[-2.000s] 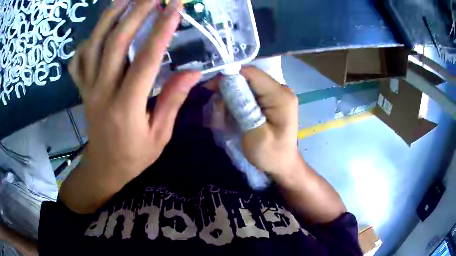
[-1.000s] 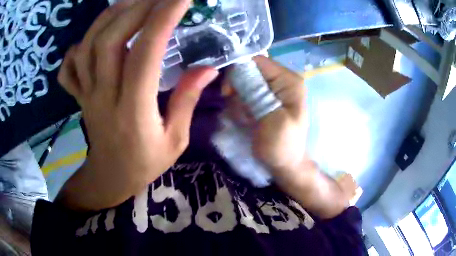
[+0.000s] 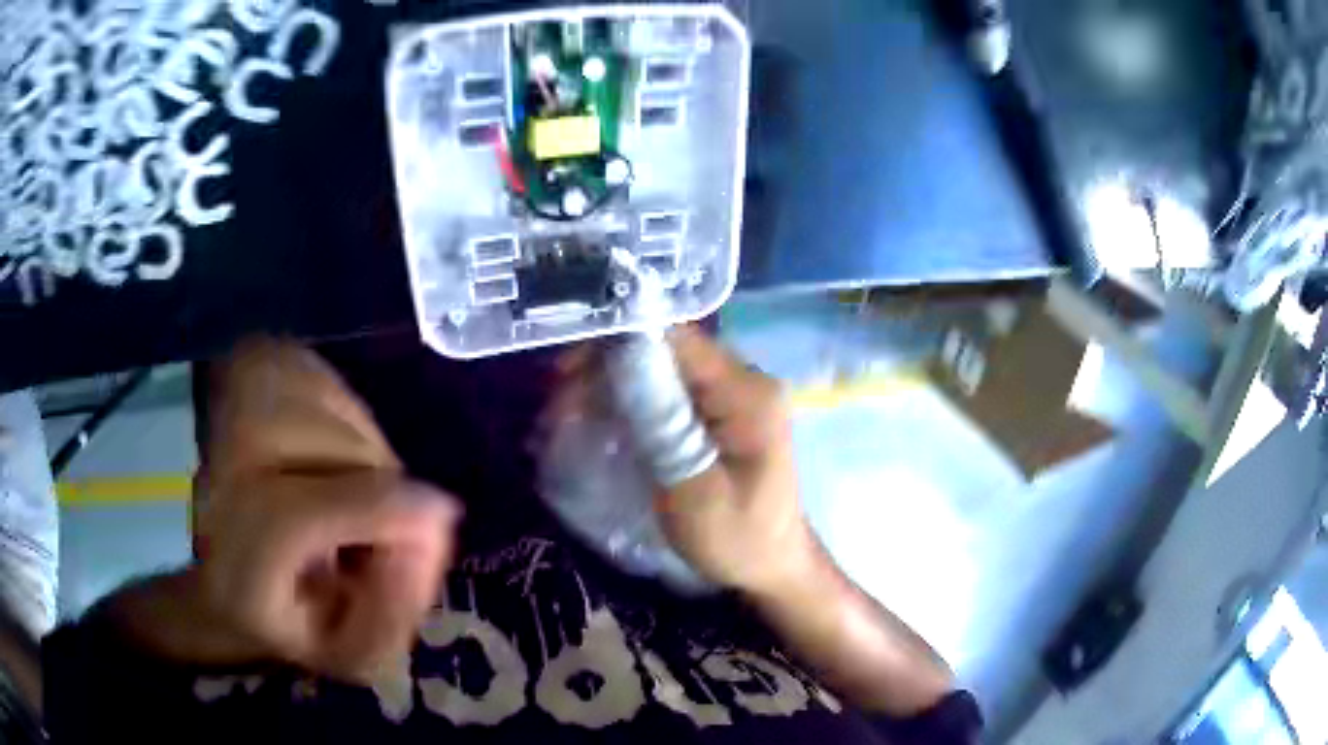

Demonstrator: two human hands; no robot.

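The white housing (image 3: 437, 204) lies open side up at the bench edge. Inside are a green circuit board (image 3: 561, 138) with a yellow part and a black module (image 3: 565, 277) near the lower edge. My right hand (image 3: 714, 451), with a ribbed whitish wrap on one digit, grips the cord end at the housing's lower right edge. The digit hides most of the cord there. A clear plastic bag (image 3: 597, 488) hangs below that hand. My left hand (image 3: 328, 560) is blurred, curled over my lap, off the housing; its contents are not clear.
A pile of white U-shaped clips (image 3: 109, 146) lies on the dark bench (image 3: 874, 175) at left. A long dark bar (image 3: 1027, 138) lies at upper right, with shiny clear bags (image 3: 1260, 204) beyond it. A cardboard carton (image 3: 1020, 386) stands below the bench at right.
My left hand has left the housing and moved down towards my lap, its fingers now curled. The housing shows fully, lower in view. My right hand stays at its edge.
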